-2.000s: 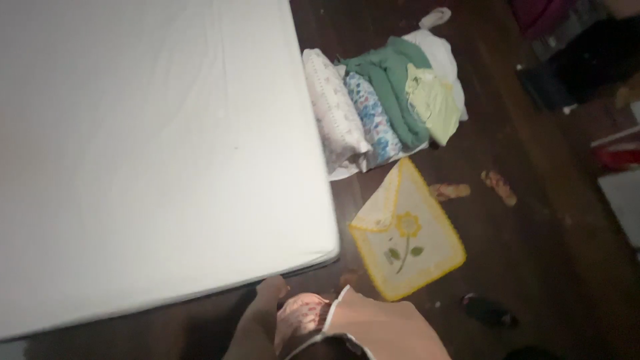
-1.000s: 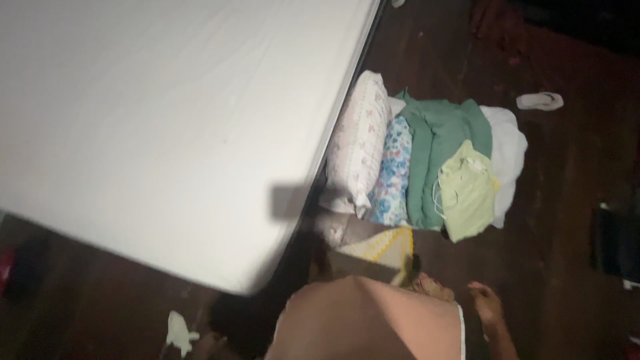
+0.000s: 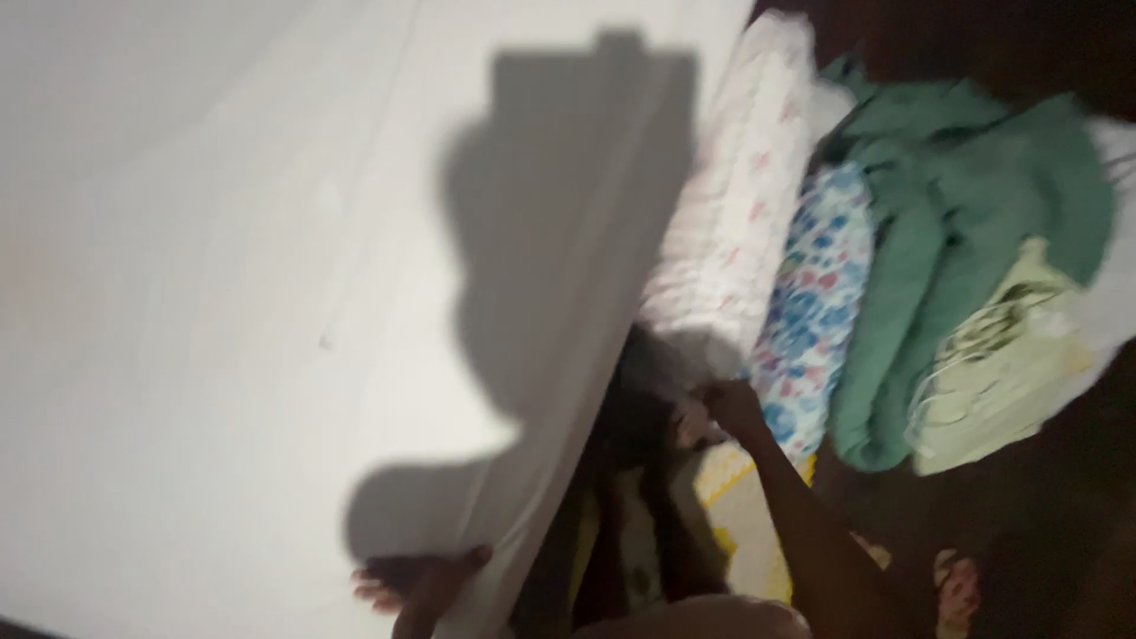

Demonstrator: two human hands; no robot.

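Note:
My left hand (image 3: 417,577) rests on the white-sheeted mattress (image 3: 222,293) near its lower edge, fingers apart and holding nothing. At the near end of a white pillow with a pink print (image 3: 737,204), my right hand (image 3: 732,408) appears closed on its fabric, though the spot is dark and blurred. Beside that pillow lies a blue floral pillow (image 3: 812,311), then a folded green blanket (image 3: 905,266). A pale yellow garment (image 3: 994,382) with thin cords lies over the blanket's near right part.
A pale mat with a yellow border (image 3: 754,524) lies on the dark wood floor, partly hidden by my arm and legs. White cloth (image 3: 1114,222) shows at the right beyond the blanket. A patterned slipper or foot (image 3: 958,586) is at the lower right. My shadow falls across the mattress.
The view has moved closer to the mattress and the pile. My right hand, apart from the pillows a second ago, is now at the pink-print pillow's near end. My left hand is now on the mattress.

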